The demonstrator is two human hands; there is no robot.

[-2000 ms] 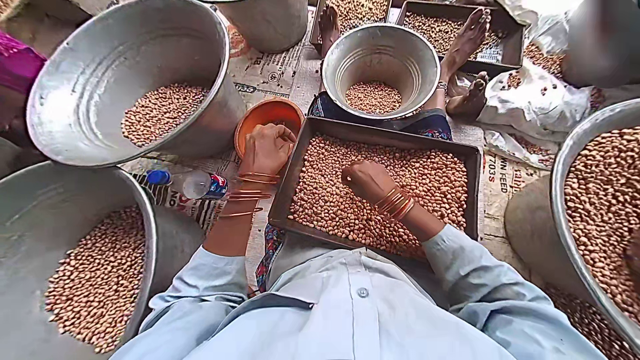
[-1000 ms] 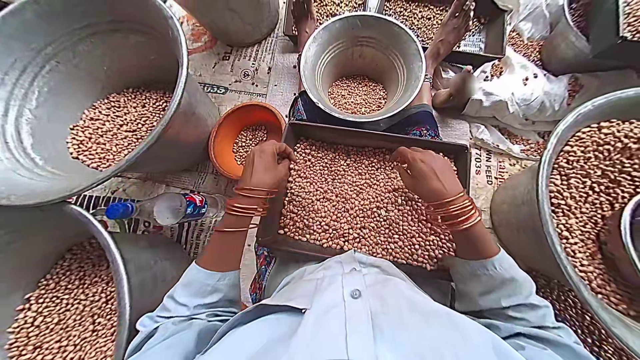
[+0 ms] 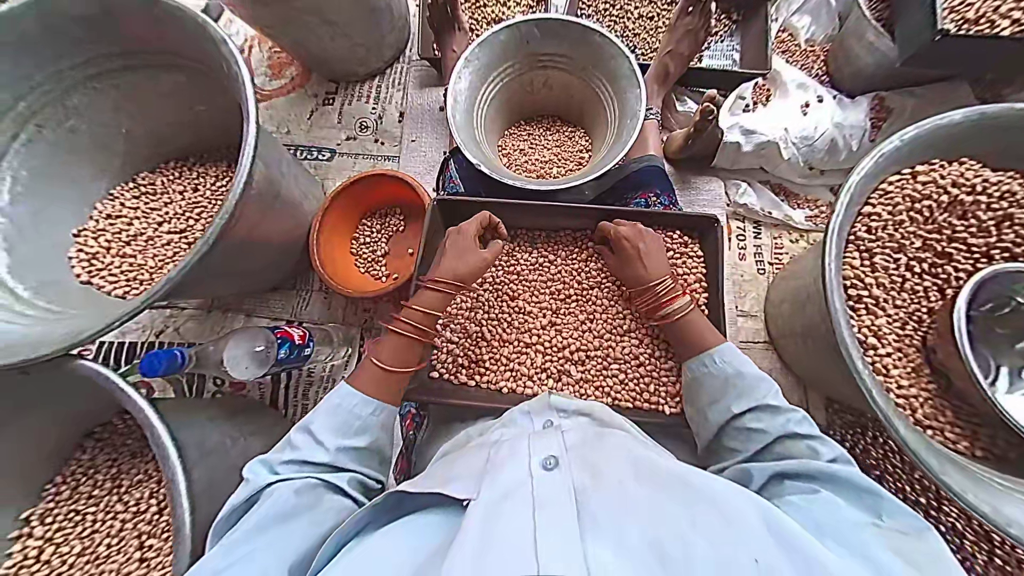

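A dark rectangular metal tray (image 3: 714, 264) full of reddish-brown nuts (image 3: 552, 320), which look like shelled peanuts, lies across my lap. My left hand (image 3: 474, 244) is over the tray's upper left corner, fingers curled with the tips close together; whether a nut is between them cannot be seen. Toward the tray's far right, my right hand (image 3: 632, 252) bends its fingers down at the nuts, its fingertips partly hidden. An orange bowl (image 3: 330, 232) with some nuts stands just left of the tray. Beyond the tray, a metal bucket (image 3: 472, 120) holds more nuts.
Large metal tubs of nuts stand at the upper left (image 3: 248, 120), lower left (image 3: 172, 480) and right (image 3: 836, 272); the right one also holds a metal vessel (image 3: 964, 320). A plastic bottle (image 3: 256, 352) lies on printed sacking. Another person's bare feet (image 3: 694, 132) are beyond, near white plastic bags (image 3: 800, 120).
My left hand has moved from over the orange bowl to the tray. My right hand has shifted from the middle of the nuts to the tray's far right part.
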